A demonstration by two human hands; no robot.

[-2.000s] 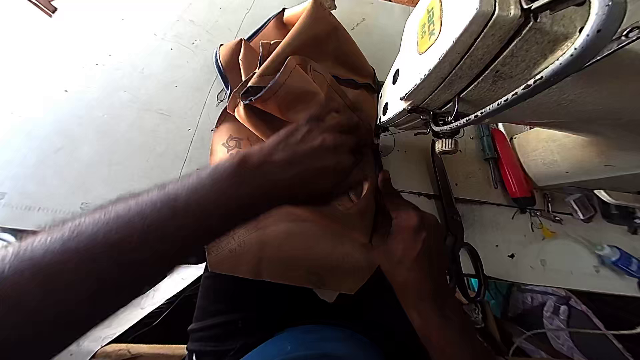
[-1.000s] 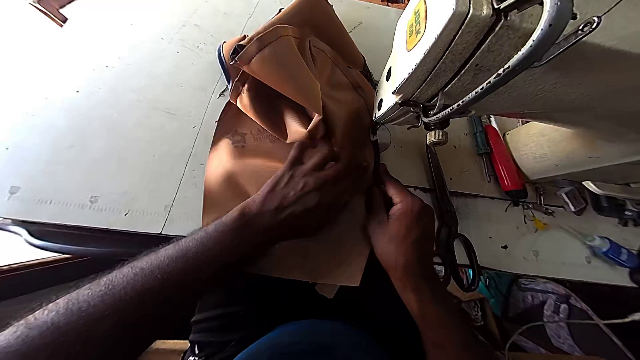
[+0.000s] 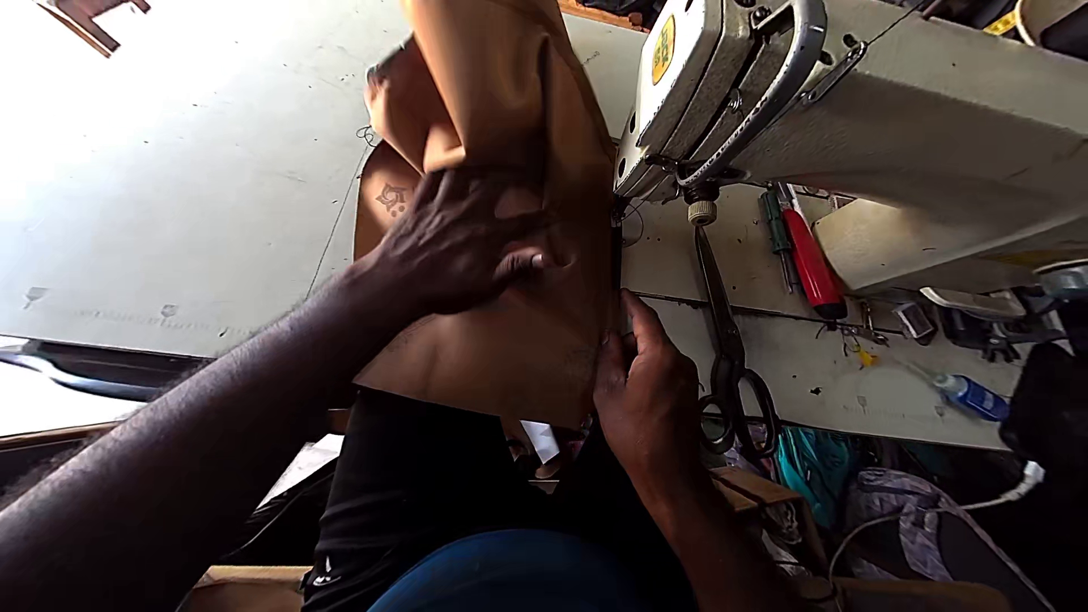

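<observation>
Brown leather-like material (image 3: 501, 365) lies folded on the table, its right edge running along the needle area of a sewing machine (image 3: 680, 93). Spread fingers of my left hand (image 3: 459, 238) rest flat on top of it, below a raised fold. My right hand (image 3: 650, 382) pinches the material's right edge between thumb and fingers, below the needle area. A dark strip (image 3: 616, 246) shows along that edge. How the material sits under the presser foot is hidden.
Right of my right hand lie large black-handled scissors (image 3: 727, 357). Farther right are a green-handled screwdriver (image 3: 778, 225), a red-handled tool (image 3: 812, 263), a blue bottle (image 3: 973, 395) and small metal parts. A brown scrap (image 3: 85, 25) lies at the table's far left.
The upper folds of the material have shifted and now stand as one tall fold. My left hand is spread flatter on the material than before. My right hand stays at the right edge.
</observation>
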